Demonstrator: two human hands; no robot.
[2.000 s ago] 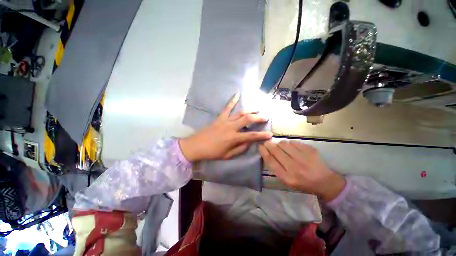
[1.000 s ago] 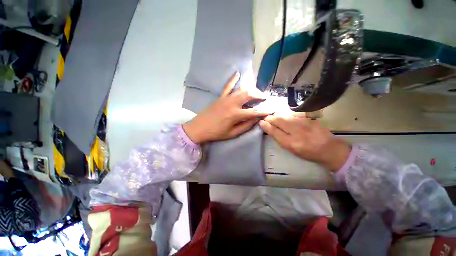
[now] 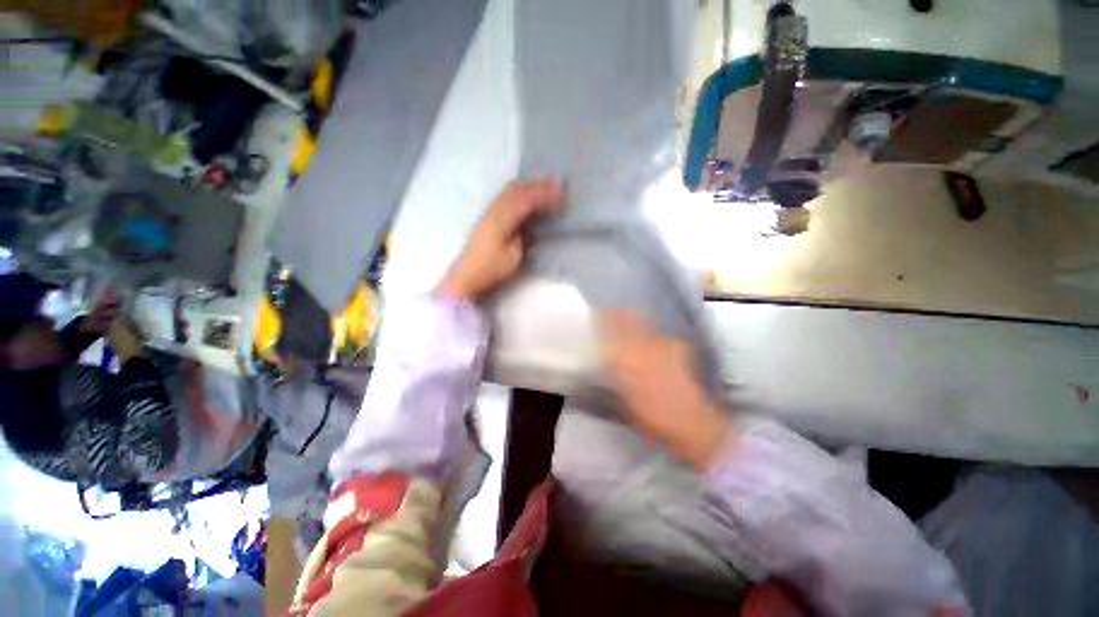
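A smooth grey cut panel lies lengthwise on the white table, left of the sewing machine head. Its near end is lifted or folded and blurred. My left hand is at the panel's left edge, fingers bent over it; whether it pinches the cloth is hard to tell. My right hand is blurred at the panel's near end, near the table's front edge; its fingertips are not clear. The presser foot area is in bright glare, with the panel just left of it.
Stacked grey panels lie at the left over yellow-black tape. A small dark reddish tool lies on the machine bed. Pale cloth covers the lap. Another person's arm shows at the far left.
My hands have moved apart and away from the needle area, the left one to the panel's left edge. The panel's near end has lifted or folded. The camera view has turned left.
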